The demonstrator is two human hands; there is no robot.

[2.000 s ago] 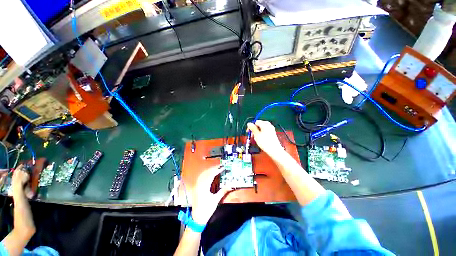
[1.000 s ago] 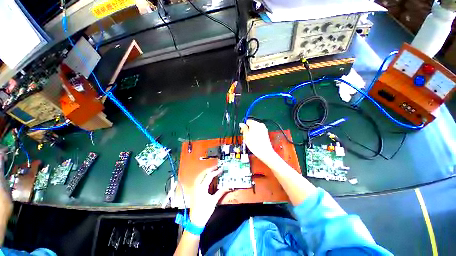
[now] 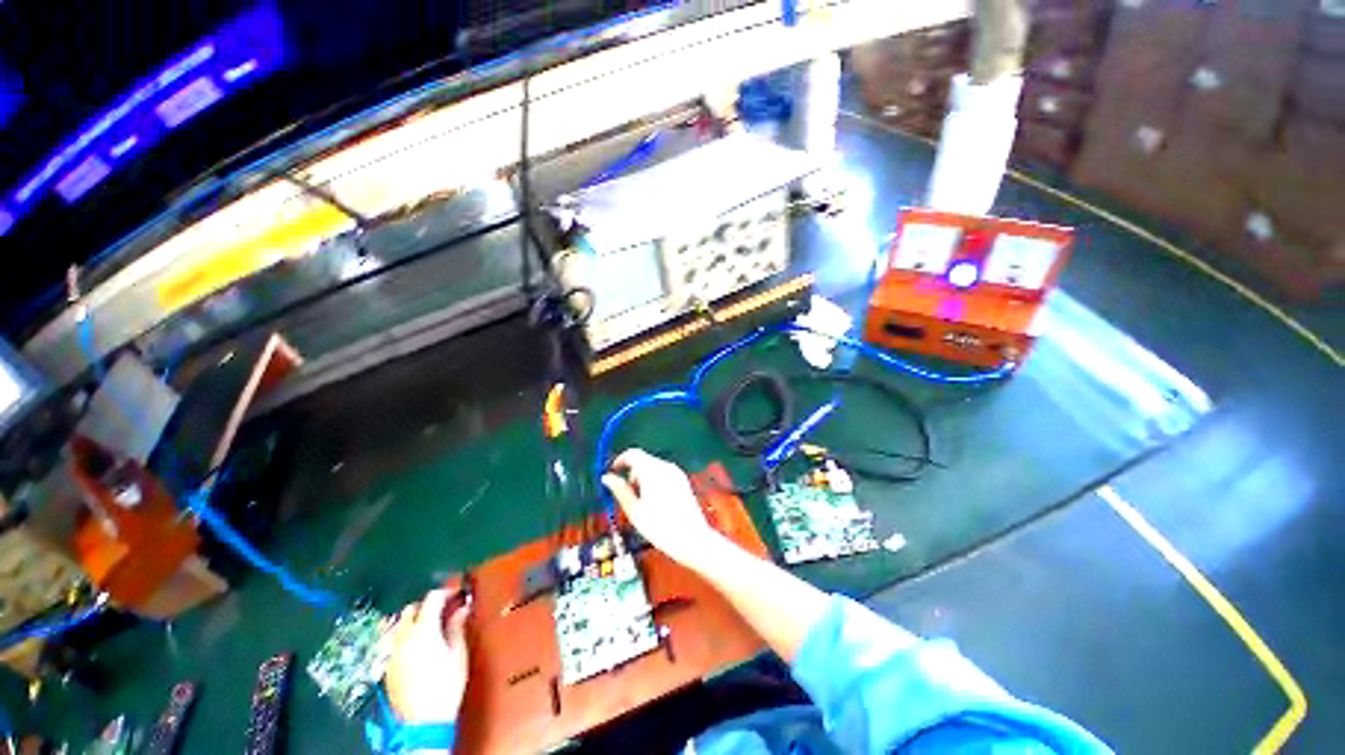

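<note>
A green-white circuit board (image 3: 605, 620) lies on the orange-brown plate (image 3: 516, 682), with plugs and dark leads at its far edge. My right hand (image 3: 664, 509) is above this edge, fingertips pinched on the end of the blue cable (image 3: 637, 406). My left hand (image 3: 428, 664) is at the plate's left edge, beside and partly over a second board (image 3: 348, 658). A small dark piece shows near its fingertips. Blur hides whether that hand grips anything. A third board (image 3: 820, 512) lies right of the plate.
Behind stand an oscilloscope (image 3: 686, 258) and, further right, an orange-red meter box (image 3: 966, 292). A coiled black cable (image 3: 752, 410) and a blue pen-like probe (image 3: 801, 431) lie behind the right board. Two remote controls (image 3: 269, 705) are at lower left. A lit screen (image 3: 148, 111) hangs upper left.
The view has turned right and up. My left hand has left the board on the plate and moved left to the second board. My right hand stays by the plugs at the plate's far edge.
</note>
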